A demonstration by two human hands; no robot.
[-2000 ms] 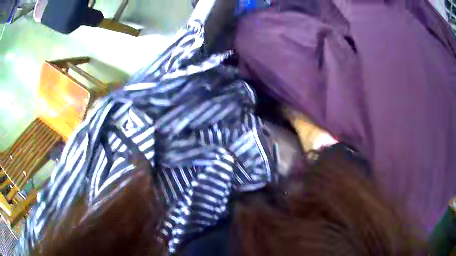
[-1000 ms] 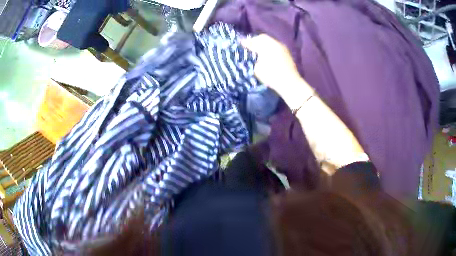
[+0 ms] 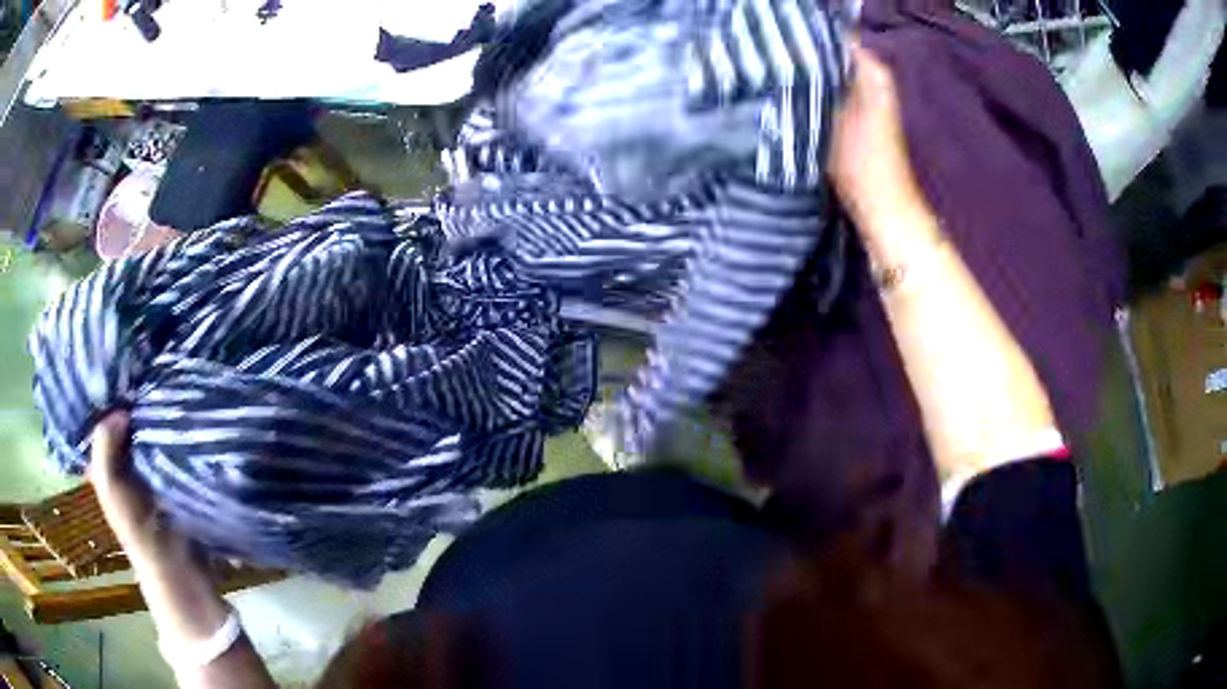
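Observation:
A large bundle of striped garment (image 3: 337, 390), navy with white stripes, spreads between my two hands in front of my lap. My left hand (image 3: 113, 451) grips its far left end, with the fingers partly hidden in the cloth. My right hand (image 3: 868, 135) holds its upper right part, raised over the edge of the purple garment. The fingertips are partly hidden behind the cloth. The purple garment (image 3: 996, 202) lies in a big heap at the right, behind my right forearm.
A white-covered table (image 3: 269, 54) stands at the top left with a dark piece of cloth on it. A dark-seated stool (image 3: 222, 162) and a pink wastebasket (image 3: 128, 215) are below it. A wooden slatted chair (image 3: 81, 572) is at the lower left. A cardboard box (image 3: 1177, 390) is at the right.
My left hand has come into view, holding the left end of the striped garment. My right hand has moved right and up with its part. The striped garment is lifted and spread wider, and more table shows.

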